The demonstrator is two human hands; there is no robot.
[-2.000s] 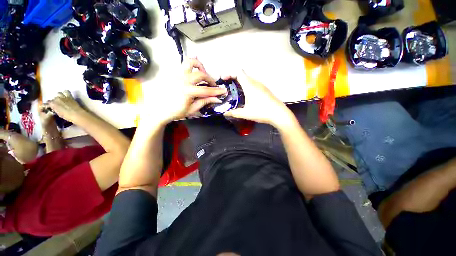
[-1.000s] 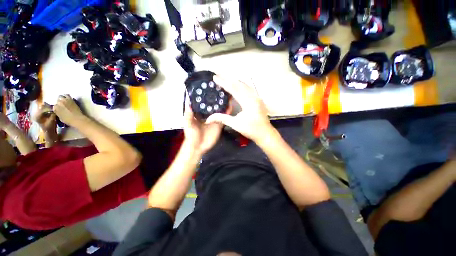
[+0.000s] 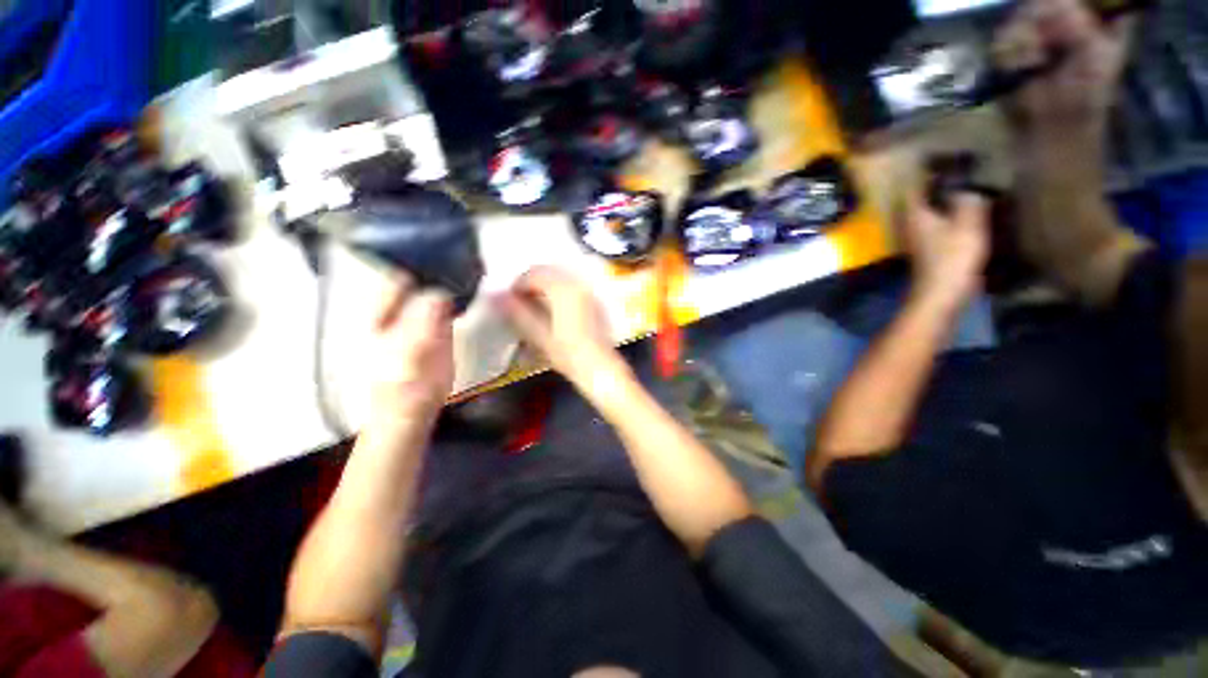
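Note:
The frame is blurred. A smooth black rounded housing (image 3: 421, 241) is raised in front of the screw feeder (image 3: 331, 119). My left hand (image 3: 417, 351) is under its lower edge and holds it. The ring of pale dots does not show. My right hand (image 3: 567, 322) is just to the right, apart from the housing, above the bench edge. Its fingers are apart and no thing shows in them.
Partly built units are piled at the left (image 3: 113, 252) and right of the feeder (image 3: 616, 219). A red handle (image 3: 666, 318) hangs at the bench edge. Blue bins (image 3: 80, 73) stand back left. A neighbour's hands (image 3: 951, 245) work at the right; another person's arm is lower left.
The view has swung to the right. The housing has left my right hand and moved from the bench edge to the feeder in my left hand. Its dotted face has turned out of sight.

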